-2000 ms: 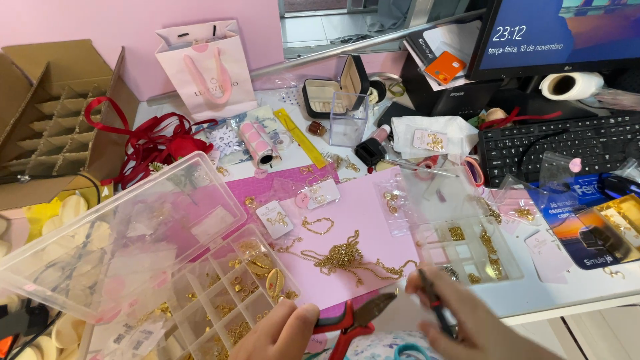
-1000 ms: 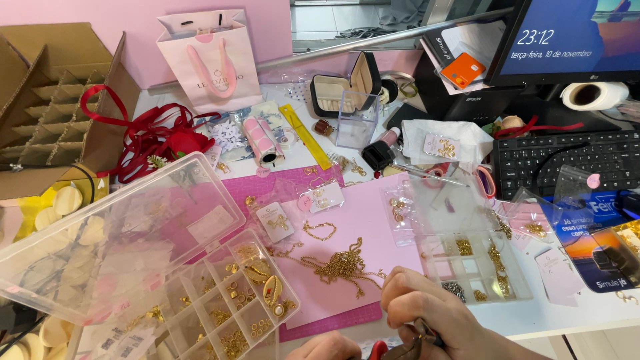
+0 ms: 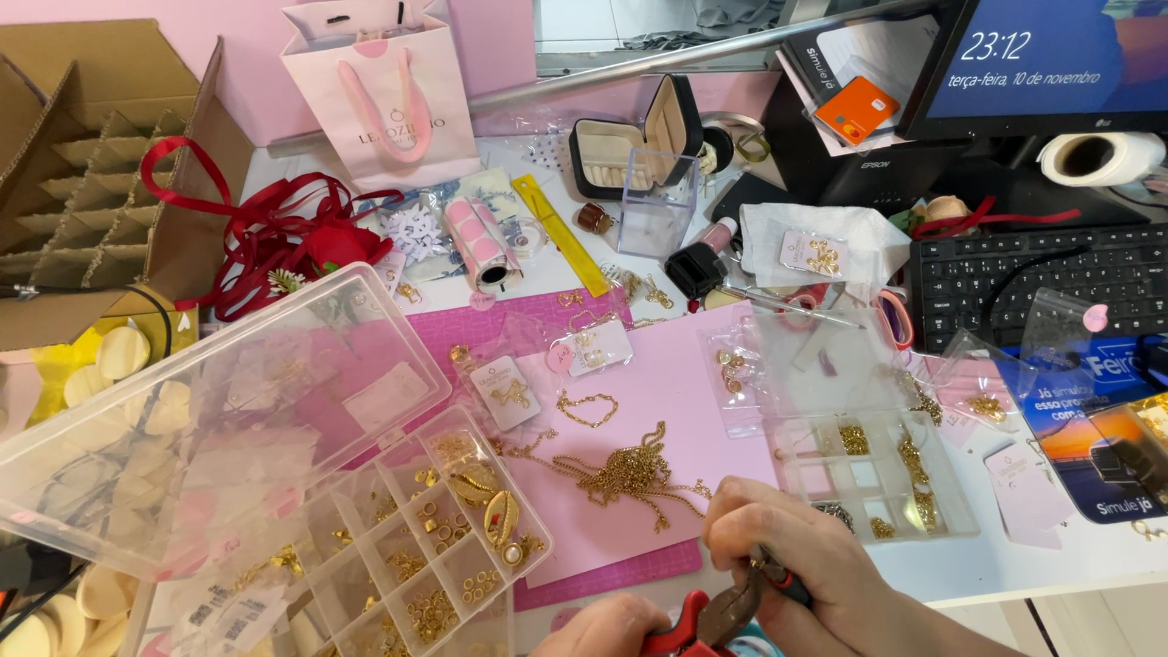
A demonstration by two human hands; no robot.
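My left hand (image 3: pixel 602 628), at the bottom edge, is closed around red-handled pliers (image 3: pixel 693 625). To its right my right hand (image 3: pixel 794 557) grips a second pair of pliers (image 3: pixel 780 575) with dark handles. The metal jaws of the two tools meet or overlap between my hands; any small piece there is too small to tell. Just beyond my hands, a tangled gold chain (image 3: pixel 630 473) lies on a pink sheet (image 3: pixel 675 383), with a small gold chain bracelet (image 3: pixel 587 410) behind it. A clear compartment box (image 3: pixel 411 538) of gold findings stands open at the left.
A smaller compartment box (image 3: pixel 876 474) with gold chain is at the right. Behind are a yellow ruler (image 3: pixel 561 235), a black jewelry case (image 3: pixel 630 146), a paper bag (image 3: pixel 383 91) and red ribbon (image 3: pixel 274 219). A keyboard (image 3: pixel 1049 283) and monitor (image 3: pixel 1049 64) stand at the right, a cardboard box (image 3: pixel 100 173) at the left.
My hands and the two pliers, apart two seconds ago, have come together. The jaws now meet or overlap near the desk's front edge. The tangled chain stays on the sheet.
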